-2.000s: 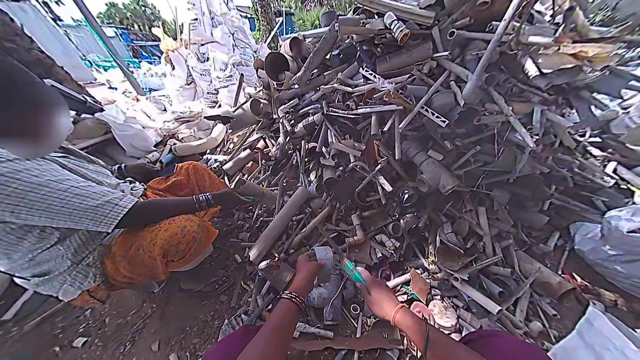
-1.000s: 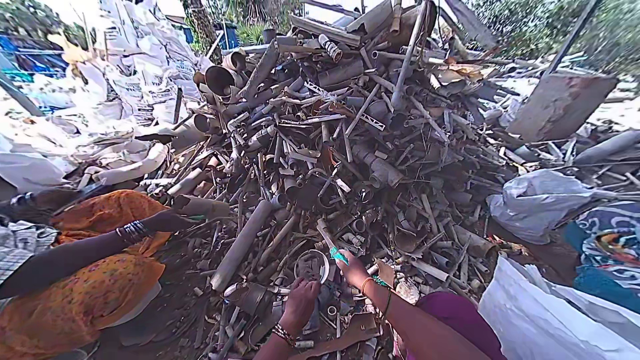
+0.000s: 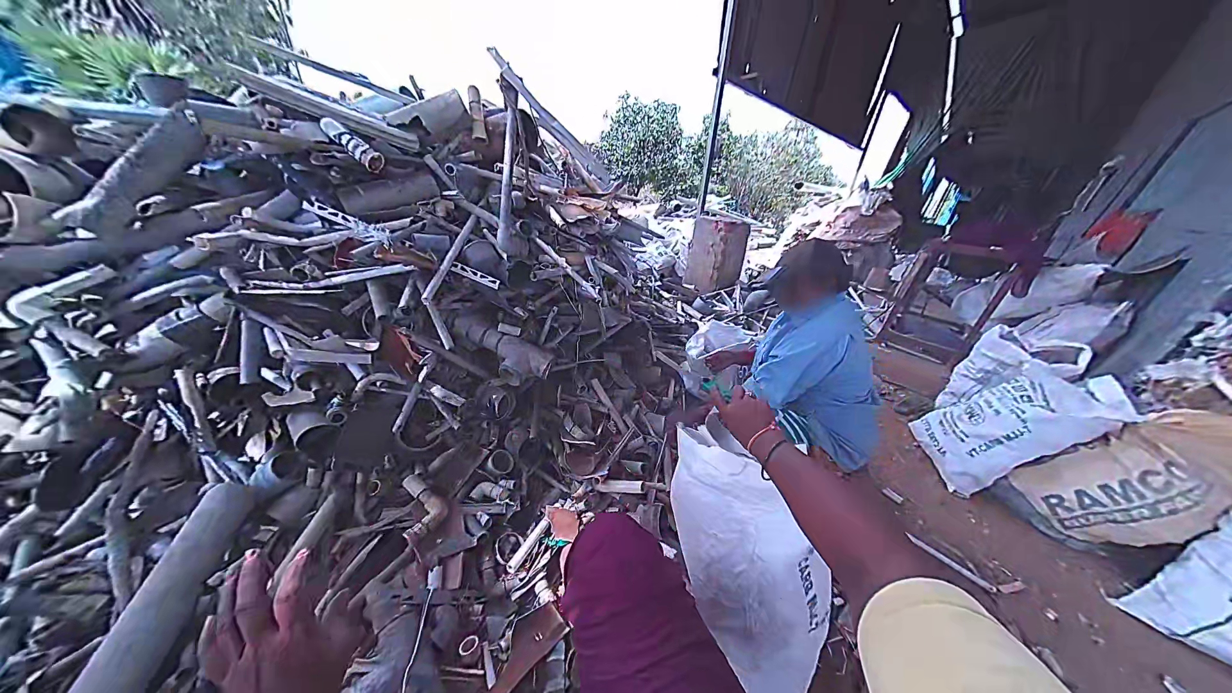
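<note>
My left hand [image 3: 279, 616] is spread over the near edge of a large heap of scrap plastic pipes and fittings [image 3: 500, 337], at the lower left, with nothing seen held in it. A thick grey pipe [image 3: 173, 587] lies beside it. My right hand [image 3: 746, 419] reaches out over the mouth of a white woven sack [image 3: 746, 558]. Its fingers are closed around something green [image 3: 714, 387], only partly visible; what it is cannot be told.
A person in a blue shirt [image 3: 818, 356] sits just beyond the sack. White and brown woven sacks [image 3: 1020, 414] lie on the right. Behind them stands a wooden frame [image 3: 943, 298]. A concrete block [image 3: 716, 252] stands behind the heap.
The view has swung to the right. My hands, close together before, are now far apart; the right one has moved out over the white sack. The left hand has opened.
</note>
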